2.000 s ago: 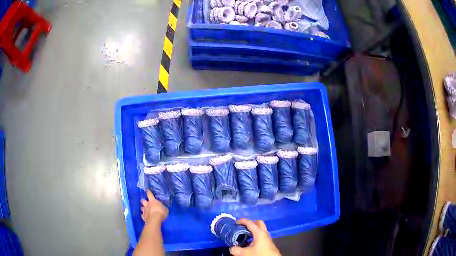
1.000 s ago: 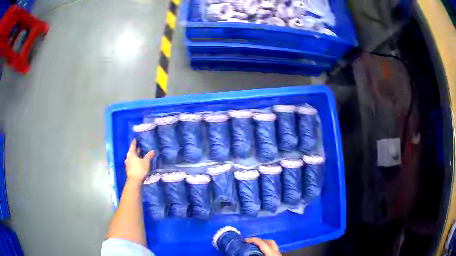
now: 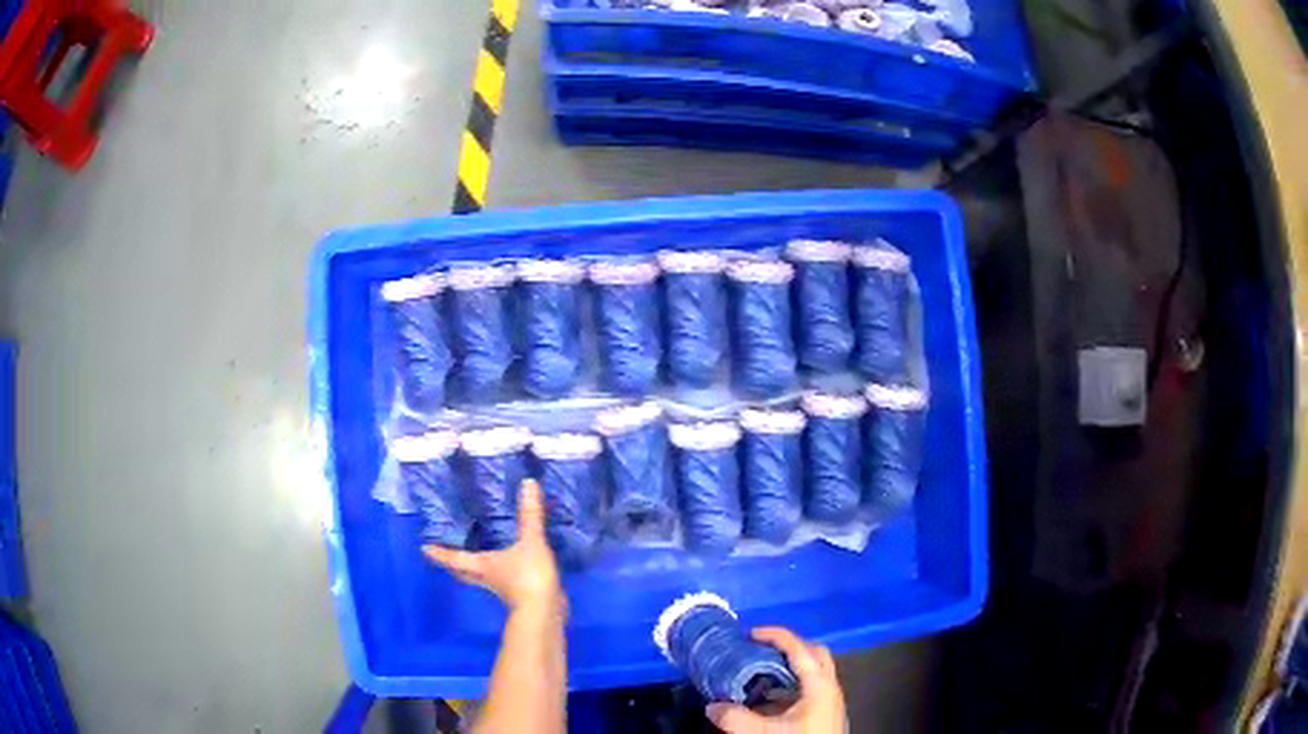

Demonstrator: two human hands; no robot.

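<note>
A blue plastic tray (image 3: 775,588) holds two rows of trimmed blue tubes (image 3: 694,323) on a whitish liner (image 3: 851,536). Each has a pale bumpy band at its upper end. My right hand (image 3: 806,691) holds another trimmed tube (image 3: 716,648) over the tray's near edge, its pale ring away from me and its open mouth towards my hand. My left hand (image 3: 514,559) is open over the left part of the near row, thumb and fingers spread, holding nothing. It covers parts of the second and third tubes there; whether it touches them I cannot tell.
Stacked blue crates (image 3: 746,89) stand beyond the tray, the top one with pale rings (image 3: 861,20). A red stool (image 3: 65,86) is at the upper left. Yellow-black tape (image 3: 481,129) runs along the floor. A tan bench edge (image 3: 1262,101) curves along the right.
My left hand has moved from the far row's left end to the near row. My right hand, still holding the tube, has moved right. The tray shows higher in the view.
</note>
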